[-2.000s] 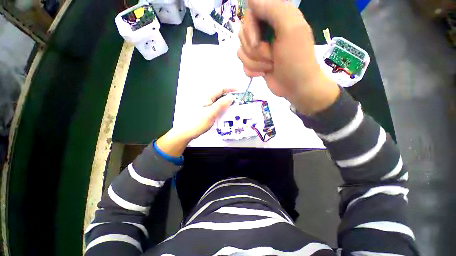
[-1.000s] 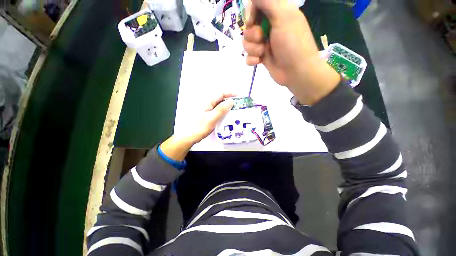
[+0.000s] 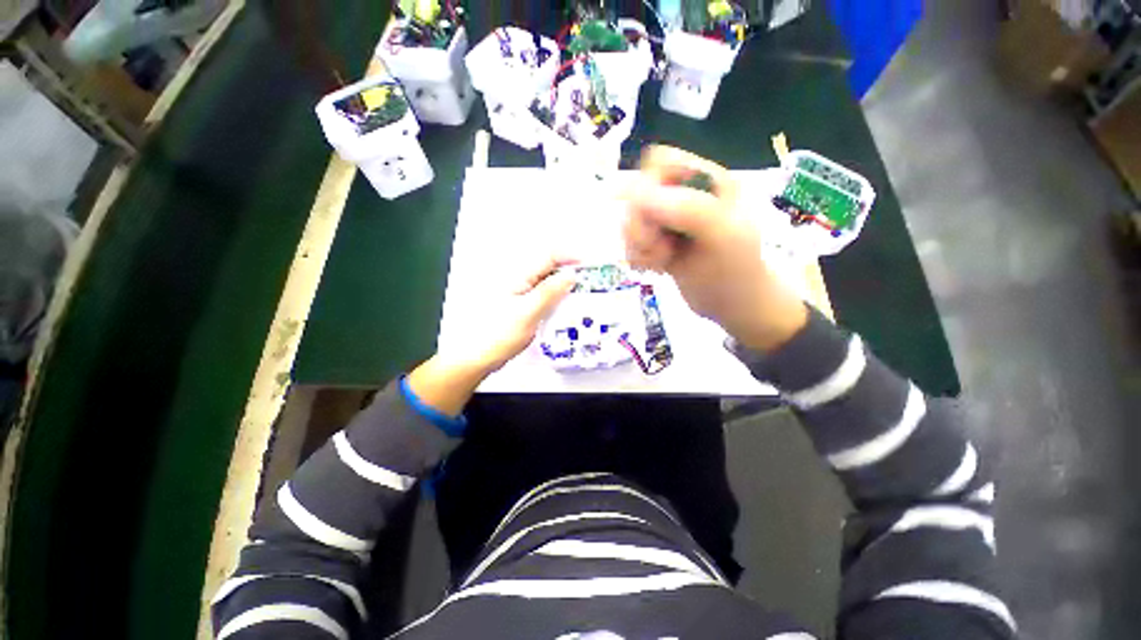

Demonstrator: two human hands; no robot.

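A white plastic housing (image 3: 588, 335) lies open on the white work sheet (image 3: 501, 213) in front of me. A small circuit board (image 3: 598, 278) is at its far edge, and the main circuit board (image 3: 654, 331) stands at its right side, joined by red and dark lead wires. My left hand (image 3: 507, 313) holds the housing's far left corner, with fingertips at the small board. My right hand (image 3: 688, 231) is a blurred fist above and right of the small board. A bit of the screwdriver's green handle (image 3: 698, 183) shows in it; its shaft cannot be made out.
Waiting units (image 3: 582, 106) with loose boards and wires stand beyond the sheet, and one unit (image 3: 394, 163) stands at the far left. A set-aside unit (image 3: 826, 206) lies right of the sheet. The conveyor's pale rail (image 3: 294, 275) runs along the left.
The view has shifted, showing more of the far units. My right hand has come down and nearer to the housing, and the screwdriver shaft no longer shows clearly. My left hand stays at the housing.
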